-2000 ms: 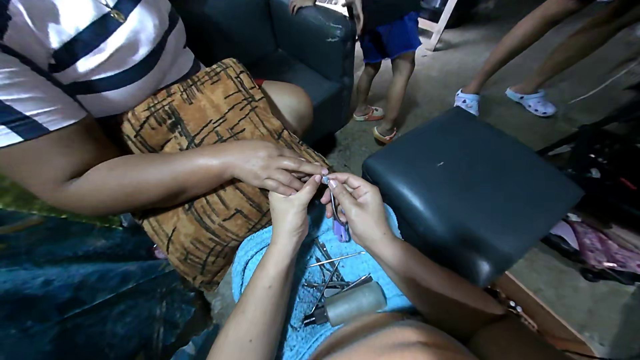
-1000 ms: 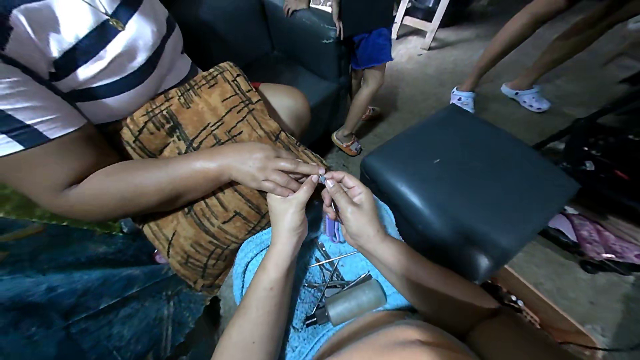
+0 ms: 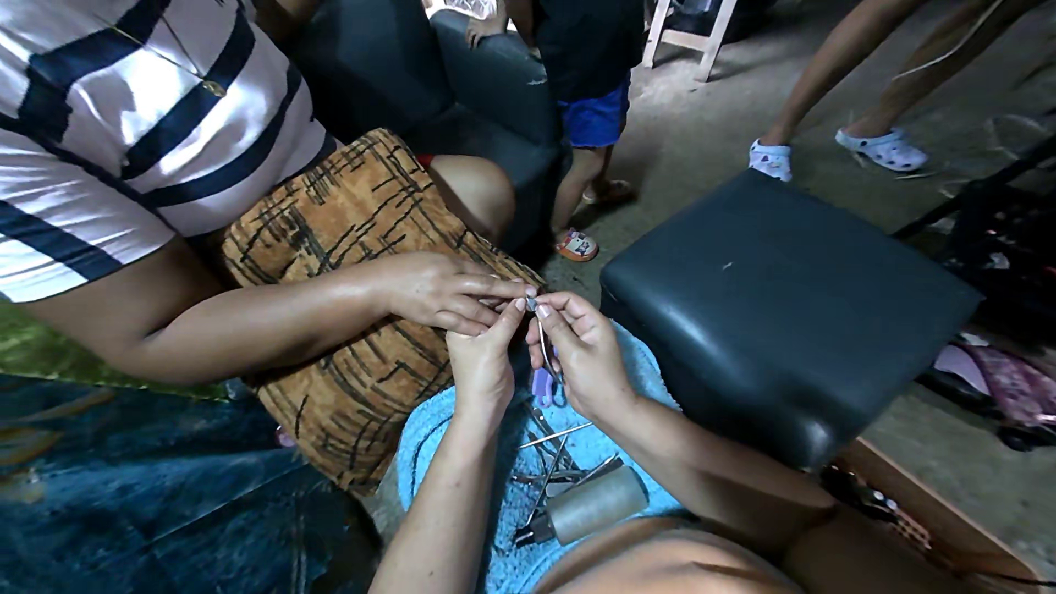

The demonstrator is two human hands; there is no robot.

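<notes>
My left hand grips a finger of another person's hand, which rests palm down over an orange-brown patterned cushion. My right hand is at the same fingertip, with a small greyish piece between its thumb and forefinger; what that piece is cannot be told. A thin metal tool also lies within my right hand, its lower part partly hidden. Below, a blue towel on my lap bears several metal manicure tools, a purple-handled item and a cloudy bottle with a black cap.
A dark padded stool stands to the right of my right hand. Beyond are a dark armchair, a standing person's legs in blue shorts and another person's white clogs. A box of small items lies at the lower right.
The person in blue shorts has shifted a foot beside the armchair. Both my hands stay at the other person's fingertip, with only slight movement of my right fingers.
</notes>
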